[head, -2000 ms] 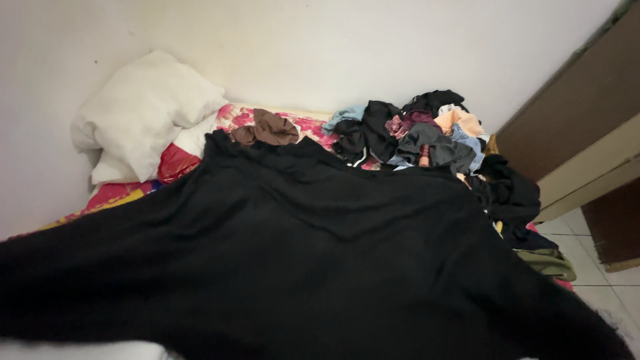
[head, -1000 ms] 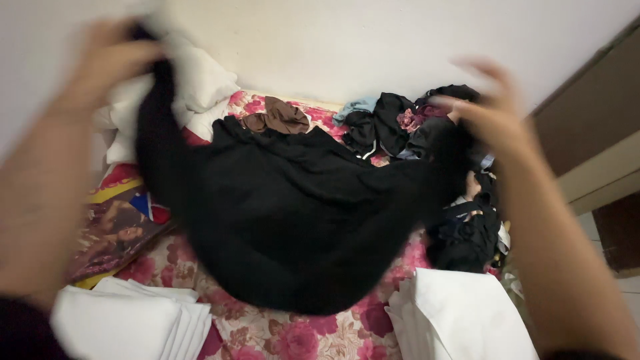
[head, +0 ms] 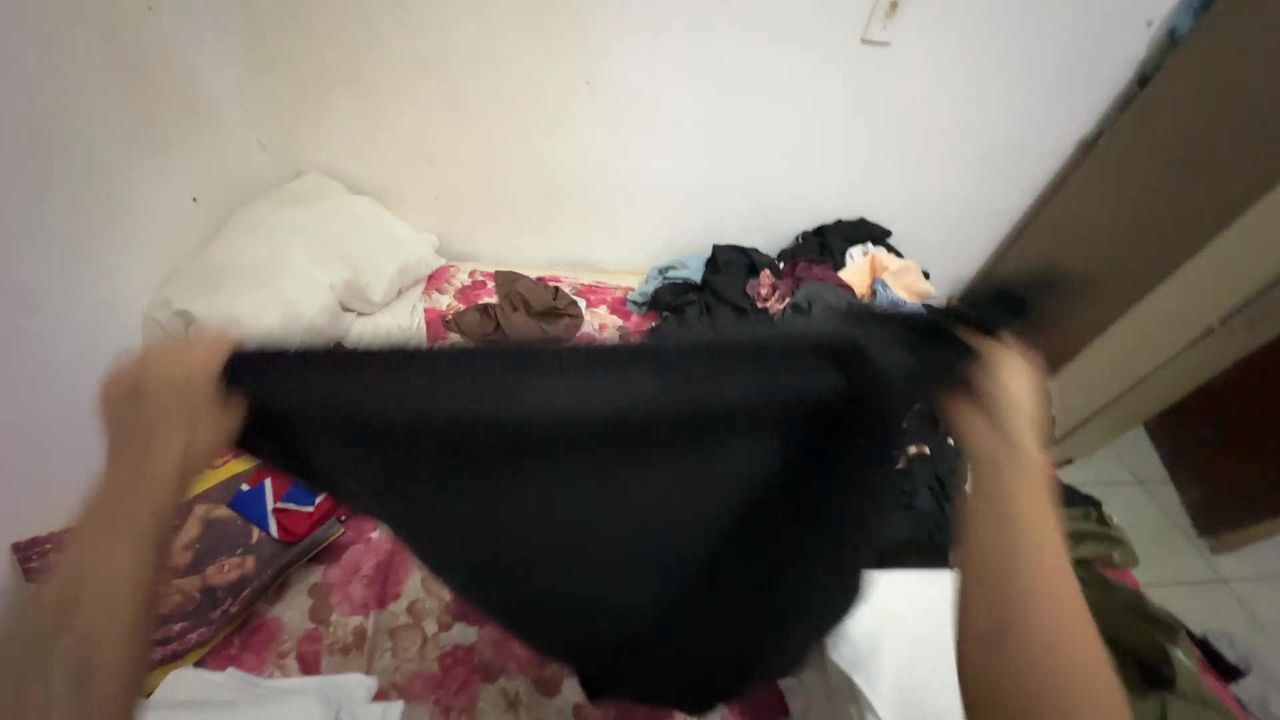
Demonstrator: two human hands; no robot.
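Note:
A large black cloth (head: 600, 480) hangs stretched between my two hands above the bed, its lower edge sagging to a point near the bottom of the view. My left hand (head: 175, 395) is closed on its left upper corner. On the other side, my right hand (head: 1000, 390) grips the upper right part, where some fabric bunches past the fingers. Both hands are blurred. Beneath the cloth lies a pink floral bedsheet (head: 370, 580), partly hidden.
A white pillow (head: 300, 250) and a crumpled brown cloth (head: 530, 310) lie by the wall. Heaped clothes (head: 740, 280) are at the back right. Folded white cloths (head: 260, 695) and a white folded piece (head: 900, 640) are in front; a printed bag (head: 220, 570) lies left.
Two seconds ago the black cloth was spread wide across the bed and no hands showed. One second ago it hung in a loose curve between my raised hands; now its upper edge is pulled straight.

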